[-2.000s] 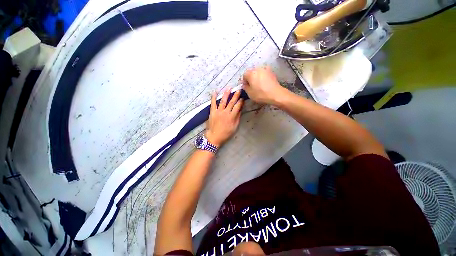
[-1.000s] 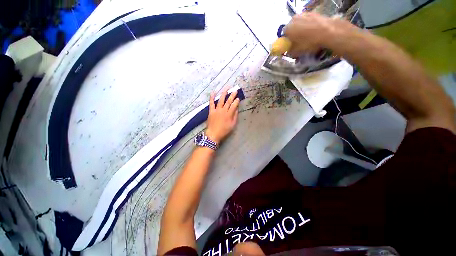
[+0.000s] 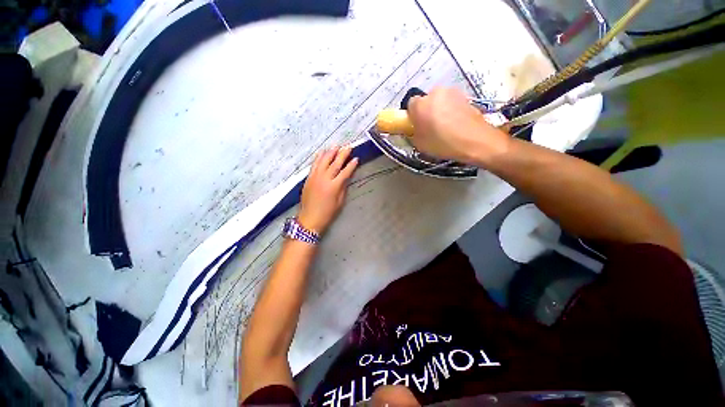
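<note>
A long narrow navy-and-white band piece lies in a slanting curve across the white table. My left hand lies on it near its upper right end, fingers spread and pressed down flat. My right hand is closed on the tan handle of the steam iron. The iron's pointed tip is at the upper right end of the band, right of my left fingertips, and the iron covers that end.
Pressed navy bands lie in a wide arc at the far left. A navy-and-white bundle is at lower left. A pale iron rest is at the right table corner. A coiled line and hoses trail right. A fan stands at right.
My right hand has taken hold of the iron and brought it from its rest onto the band's end. My left hand has shifted a little left along the band. The view has shifted slightly.
</note>
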